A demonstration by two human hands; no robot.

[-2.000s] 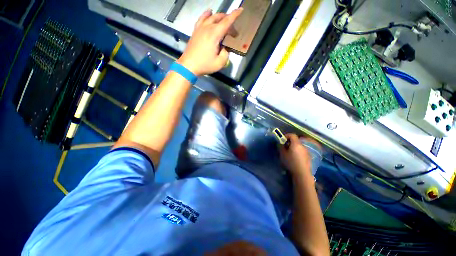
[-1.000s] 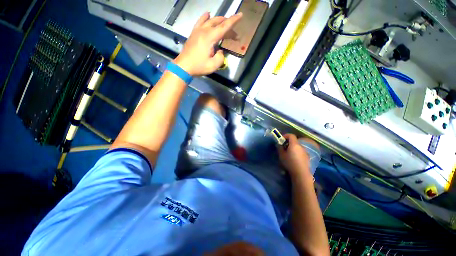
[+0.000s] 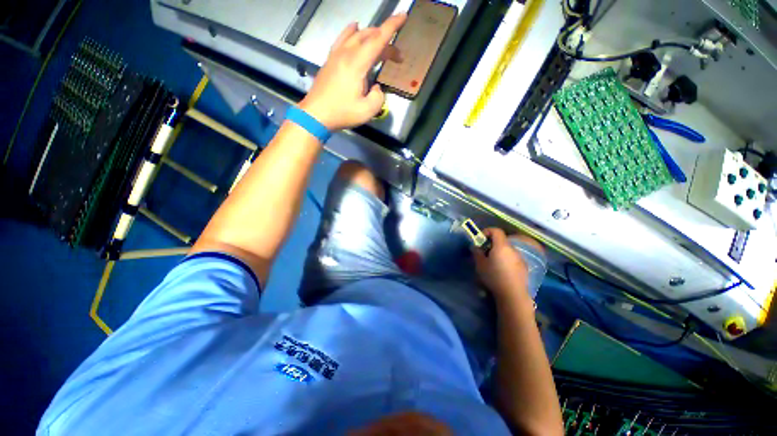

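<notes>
A brown-gold smartphone [image 3: 420,51] with a dark edge lies on the left machine's white top. My left hand [image 3: 352,75], bare with a blue wristband, is at the phone's left side, fingers spread, the index fingertip over its upper left part. It holds nothing. My right hand [image 3: 501,262] is low over my right thigh, closed around a digital caliper [image 3: 473,229]. The caliper's small display end sticks out past the fingers; the rest is hidden by the hand. A green populated PCB panel [image 3: 613,136] lies tilted on the right machine's white surface.
Blue-handled pliers [image 3: 675,128] and a white block with dark dots [image 3: 731,187] are right of the panel, a long black tool [image 3: 539,98] left of it. Racked boards [image 3: 94,162] and a cream pipe frame [image 3: 141,183] stand at left; a red button [image 3: 734,326] is at the machine corner.
My left hand has shifted slightly over the phone's left edge, the index finger a little up and left. The view has shifted slightly. My right hand still holds the caliper.
</notes>
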